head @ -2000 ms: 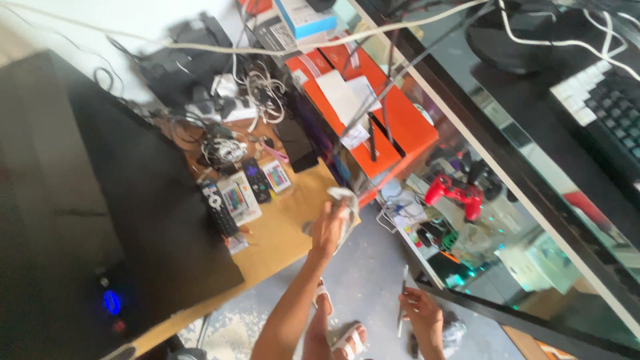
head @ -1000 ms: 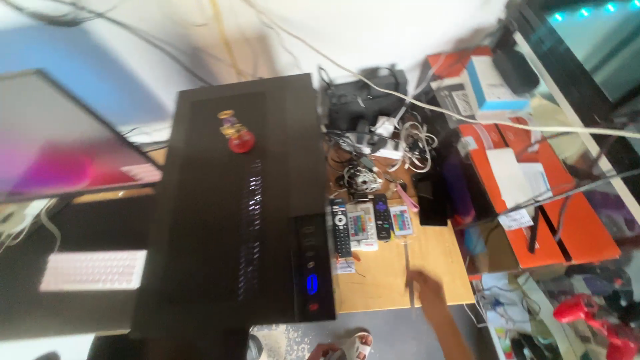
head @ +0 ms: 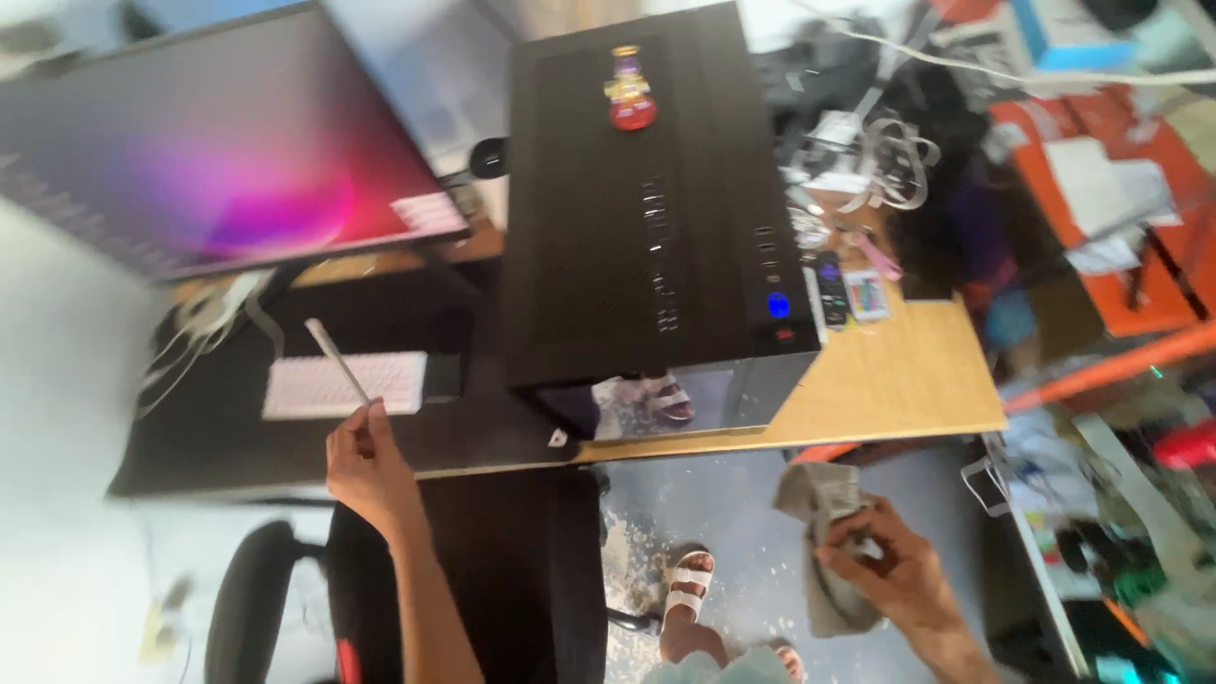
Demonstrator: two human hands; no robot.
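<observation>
In my left hand [head: 366, 465] is a thin light-coloured stick-like tool [head: 334, 356], pinched by one end, its far end raised over the white keyboard [head: 347, 385]. What kind of tool it is, I cannot tell. My right hand [head: 879, 556] grips a crumpled grey-beige cloth [head: 836, 594] over the floor, in front of the wooden desk edge. Between and beyond my hands stands a black computer case [head: 608, 228] with a lit blue button, and a small red and gold figurine [head: 631, 90] on its top.
A monitor [head: 256, 152] with a pink and purple picture stands behind the keyboard on a black desk mat [head: 204, 427]. Remotes [head: 833, 290] and tangled cables [head: 888, 166] lie right of the case. A black chair [head: 252, 608] is below left; an orange box [head: 1111, 209] is at right.
The view has swung left to the monitor and keyboard. My left hand, out of clear sight a second ago, now shows over the desk with the stick-like tool. The cloth now shows plainly in my right hand.
</observation>
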